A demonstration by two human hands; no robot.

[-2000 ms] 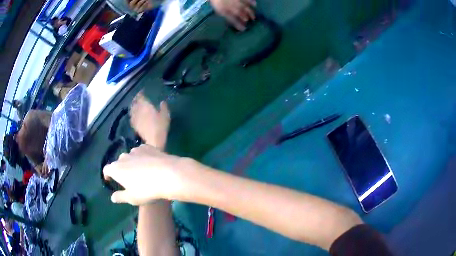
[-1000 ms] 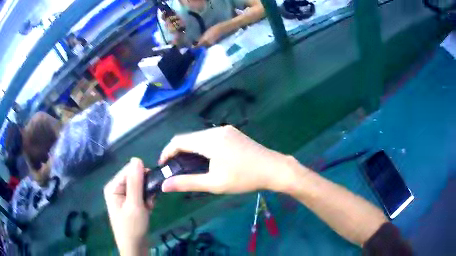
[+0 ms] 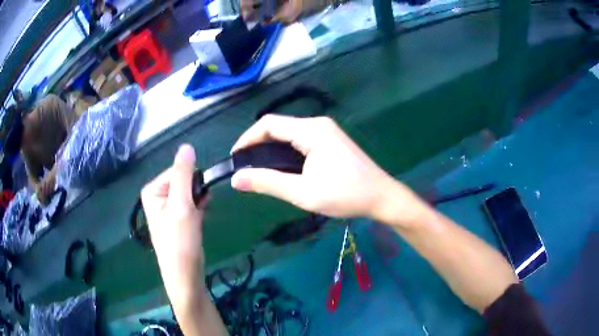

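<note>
A black padded headband assembly (image 3: 266, 157) is held in the air above the belt. Its padded part is in my right hand (image 3: 322, 167), between thumb and curled fingers. A narrow shiny slider arm (image 3: 217, 172) shows between my hands. My left hand (image 3: 176, 230) grips the dark end of the headband, with its thumb raised. The far end inside my right palm is hidden.
A heap of small black parts (image 3: 263, 305) lies at the near bench edge. Red-handled tools (image 3: 349, 266), a black pen (image 3: 463, 193) and a smartphone (image 3: 515, 231) lie right. Headbands (image 3: 295, 98) lie on the belt. Beyond are a blue tray (image 3: 220, 84) and a person (image 3: 44, 134).
Two seconds ago my hands were crossed over the belt. Since one second ago, they have risen in view with the headband, and more of the shiny slider arm shows between them.
</note>
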